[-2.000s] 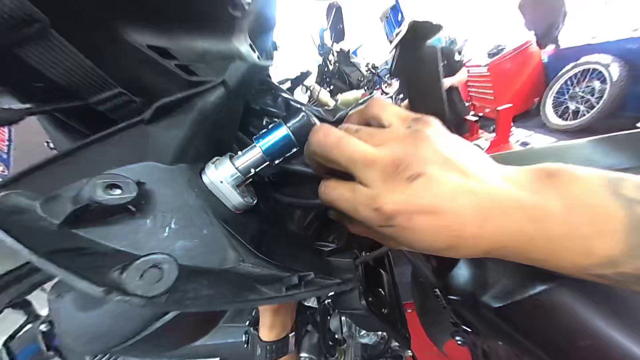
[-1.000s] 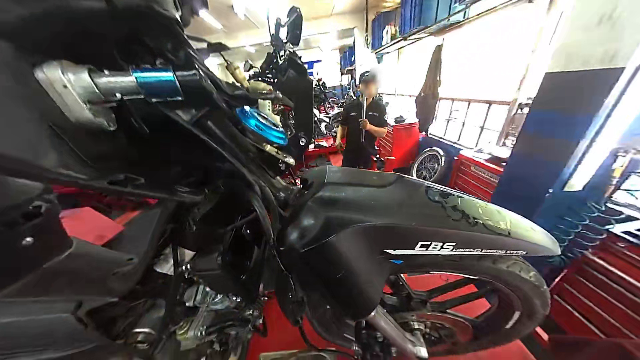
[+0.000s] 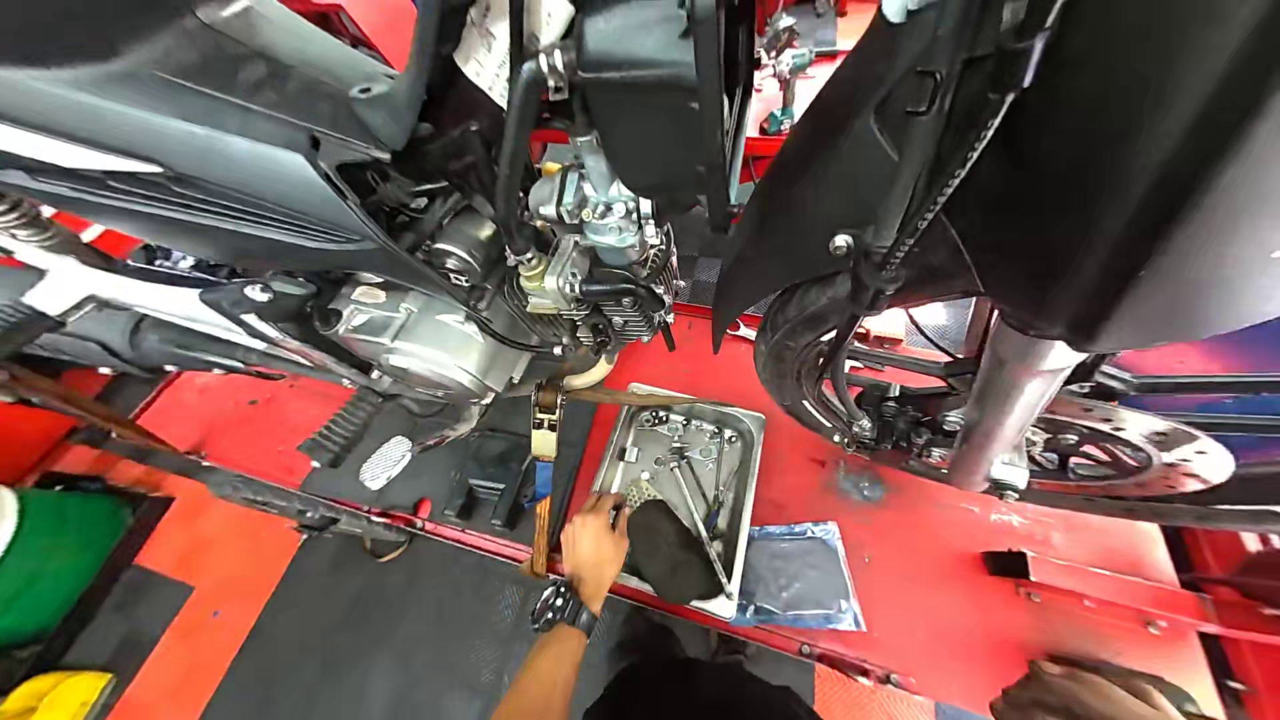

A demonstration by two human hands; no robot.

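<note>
My left hand, with a black watch on its wrist, is at the near left rim of a metal tray. Its fingers are bent over that edge; whether they pinch a small part is unclear. Inside the tray lie a long metal tool, small metal parts and fasteners and a dark, soft-looking item. My right hand shows dark and partly cut off at the bottom right, over the red stand; its grip cannot be made out. Beyond the tray is the motorcycle's engine with its carburetor.
A flat plastic packet lies right of the tray on the red lift platform. The front wheel with its brake disc stands at right. A ratchet strap runs beside the tray. A cordless power tool rests behind.
The view has swung down from the front fairing to the tray and engine. My right hand, at a blue-and-chrome part by the fairing two seconds ago, is now low at the right; my left is at the tray.
</note>
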